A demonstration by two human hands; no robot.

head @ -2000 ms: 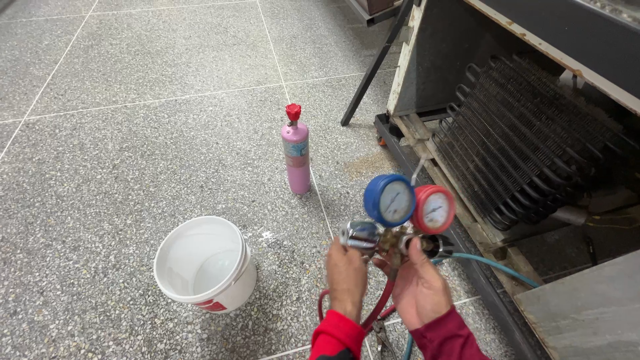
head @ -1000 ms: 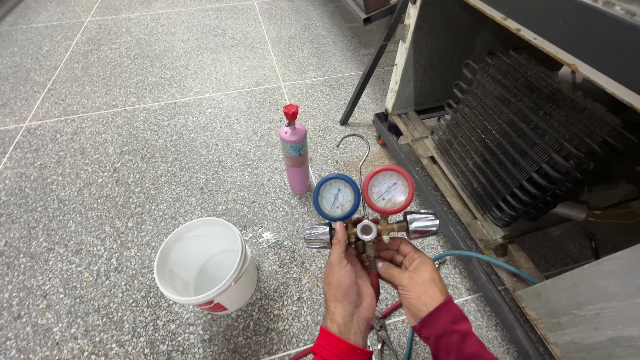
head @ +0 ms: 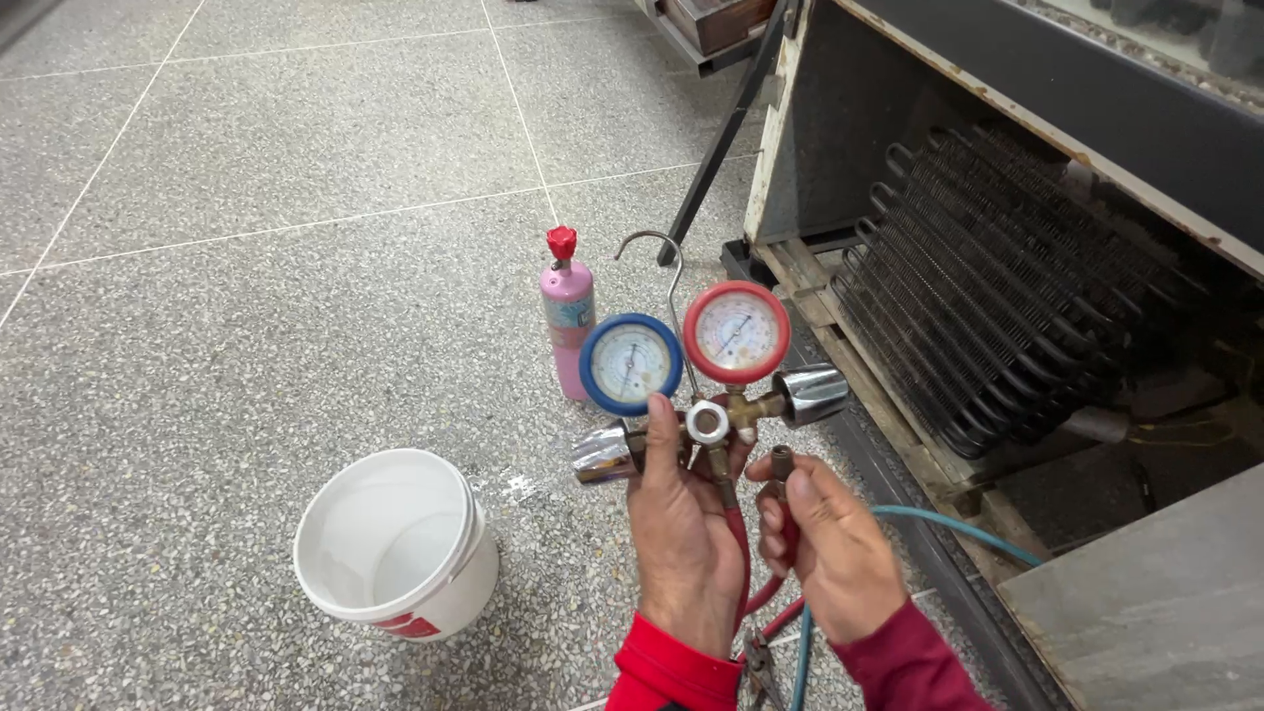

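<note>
My left hand (head: 681, 523) grips the brass body of a manifold gauge set (head: 707, 422), its thumb over the front. The set carries a blue-rimmed gauge (head: 631, 364), a red-rimmed gauge (head: 737, 332), chrome knobs at both sides and a wire hook. One red hose (head: 739, 553) runs down from its middle port. Between thumb and fingers, my right hand (head: 834, 553) holds the brass end fitting of a red hose (head: 782, 462), apart from the manifold and just below its right side. Behind the gauges stands a pink refrigerant cylinder (head: 568, 326) with a red valve knob.
A white plastic bucket (head: 479, 583) stands on the speckled floor at left. On the right is an open appliance compartment with a black condenser coil (head: 1007, 286) and a grey panel (head: 1145, 602). Pliers (head: 758, 667) and a teal hose (head: 953, 528) lie low, near my hands.
My right hand has moved away from the manifold's centre and now shows a hose end fitting. The gauge set, tilted two seconds ago, now has its dials facing the view.
</note>
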